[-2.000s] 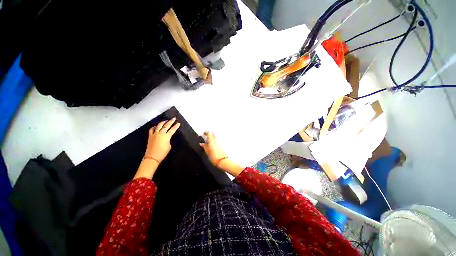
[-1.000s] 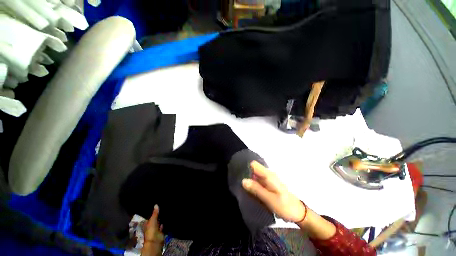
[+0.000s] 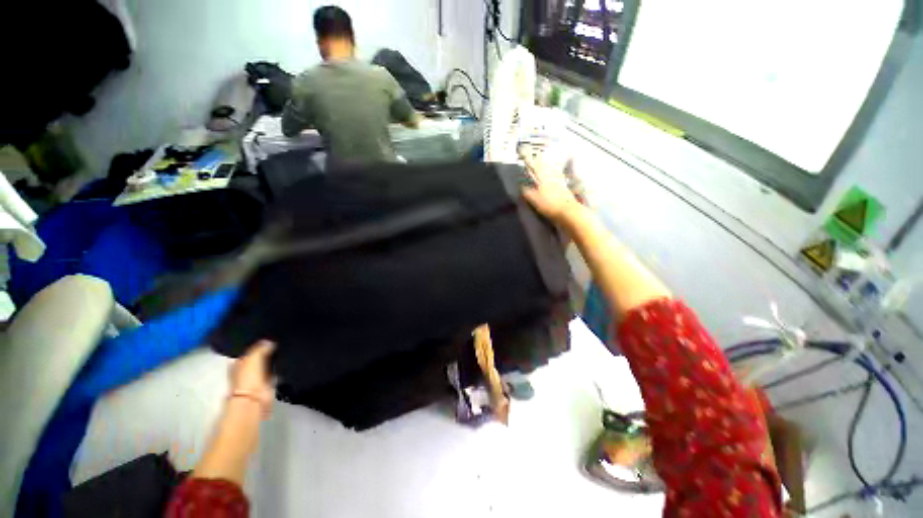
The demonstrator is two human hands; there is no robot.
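A black garment panel (image 3: 405, 253) is spread across the top of the thick black stack of garment pieces (image 3: 354, 405); its left end is blurred. My left hand (image 3: 253, 371) holds its near left edge, partly hidden by the cloth. My right hand (image 3: 553, 189) is at its far right end, on the greyer hem strip (image 3: 541, 243), fingers partly spread and cloth pinched. The steam iron (image 3: 622, 450) stands on the white table cover (image 3: 374, 476), partly hidden by my right sleeve.
A tan strip (image 3: 490, 364) and small scraps hang at the stack's near side. A dark cloth pile (image 3: 121, 491) lies at the lower left, beside the pale padded pressing arm (image 3: 51, 334). Hoses (image 3: 870, 405) loop at right. A person (image 3: 349, 101) is at another table behind.
The view has tilted up toward the far side. The panel has moved from the near part of the table onto the stack, and both hands have moved forward with it.
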